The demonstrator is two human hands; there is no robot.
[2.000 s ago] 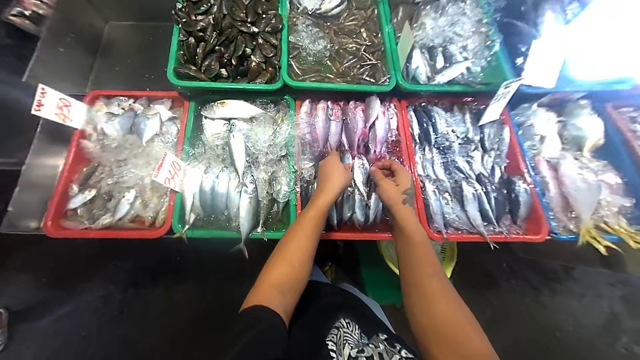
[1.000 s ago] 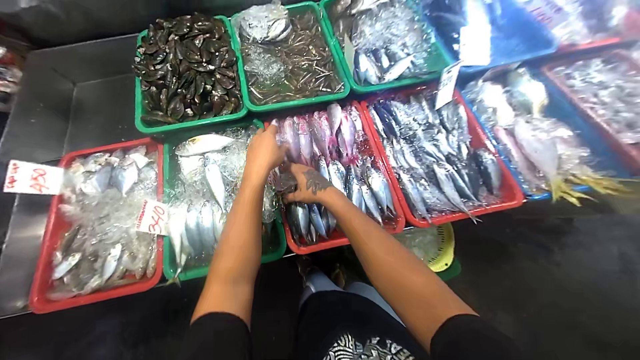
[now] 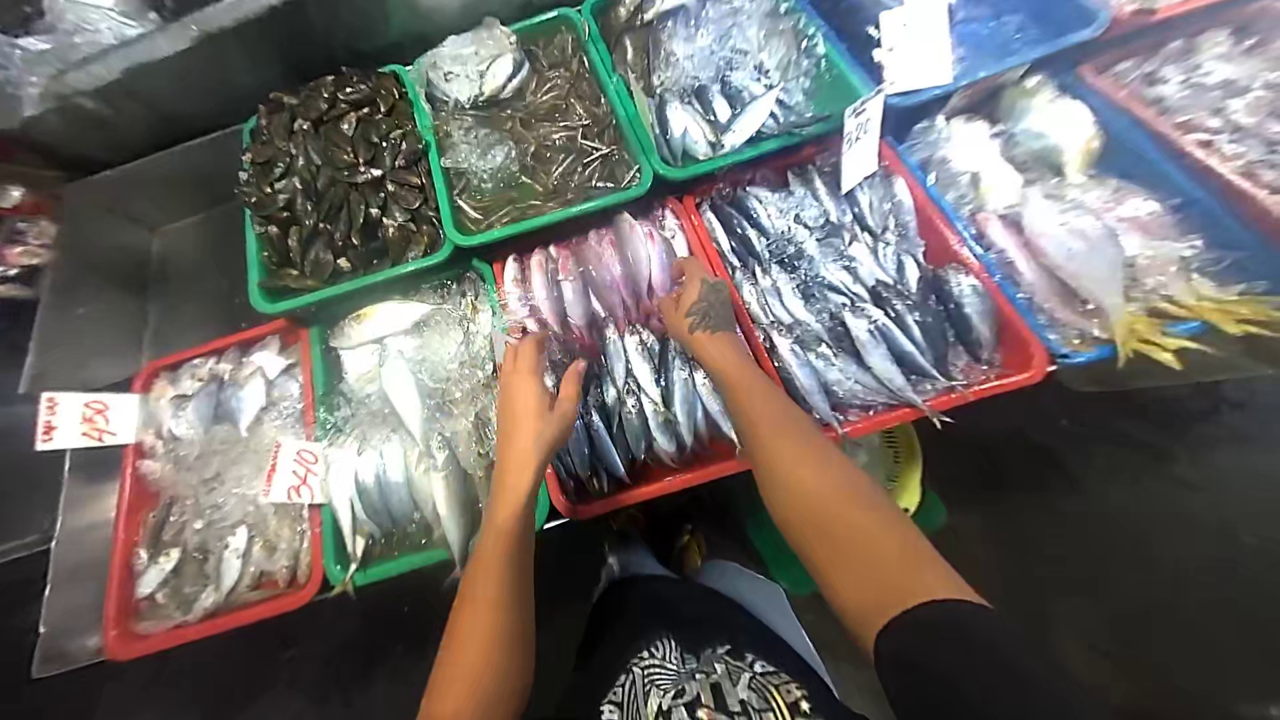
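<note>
A red plastic tray (image 3: 655, 486) in front of me holds a back row of pinkish fish (image 3: 590, 275) and a front row of silver fish (image 3: 640, 400). My left hand (image 3: 535, 385) is over the tray's left side, fingers pointing away and thumb apart, with nothing seen in it. Along the right side, my tattooed right hand (image 3: 697, 300) touches the right end of the pink row, near where the two rows meet. Its fingertips are partly hidden, so a grip on a fish cannot be told.
Another red tray of silver fish (image 3: 870, 300) adjoins on the right; a green tray of fish and ice (image 3: 405, 568) adjoins on the left. Behind are green trays of mussels (image 3: 345, 180) and small slender seafood (image 3: 540, 120). A yellow basket (image 3: 905, 465) sits low beyond the front edge.
My hands, close together at the tray's left side a second ago, are now apart. The right hand has moved to the right end of the pink row.
</note>
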